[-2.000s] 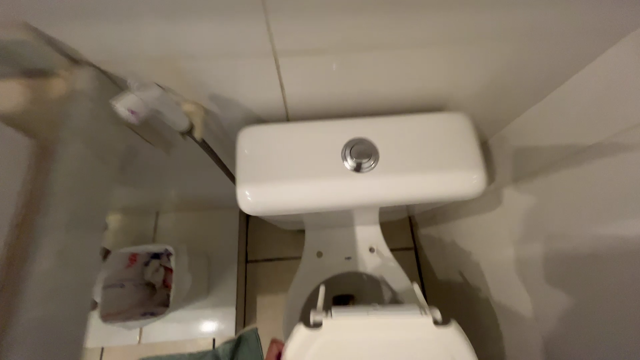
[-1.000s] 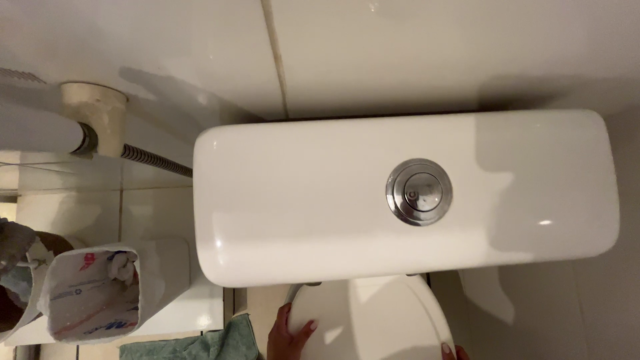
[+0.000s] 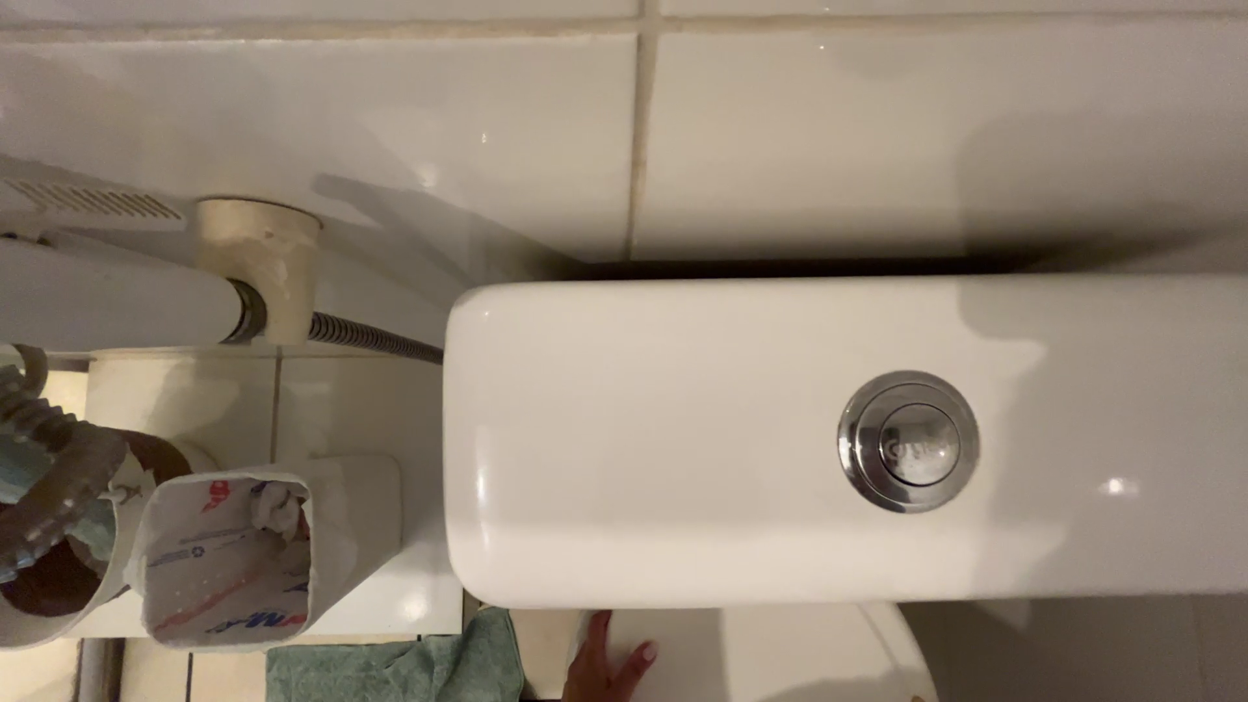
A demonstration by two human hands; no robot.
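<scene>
At the bottom edge my left hand (image 3: 606, 663) rests with its fingers apart on the left side of the white toilet lid (image 3: 780, 653); its wrist is out of frame. Only a sliver of a fingertip, at the lid's lower right, hints at my right hand, which is otherwise out of view. Above the lid spans the white ceramic toilet tank (image 3: 663, 439), with a round chrome flush button (image 3: 909, 442) on top. A green cloth (image 3: 409, 668) lies left of my left hand, on the floor.
A white waste bin (image 3: 356, 536) lined with a printed bag holds crumpled paper. Beside it stands another container (image 3: 122, 546) with a ribbed hose (image 3: 58, 487). A pipe fitting (image 3: 263, 253) and a flexible metal hose (image 3: 375, 337) are near the tiled wall (image 3: 487, 127).
The view has moved much closer to the tank. The seat and lid, low in front of the bowl two seconds ago, now stand up near the tank, with my left hand at the lid's left side.
</scene>
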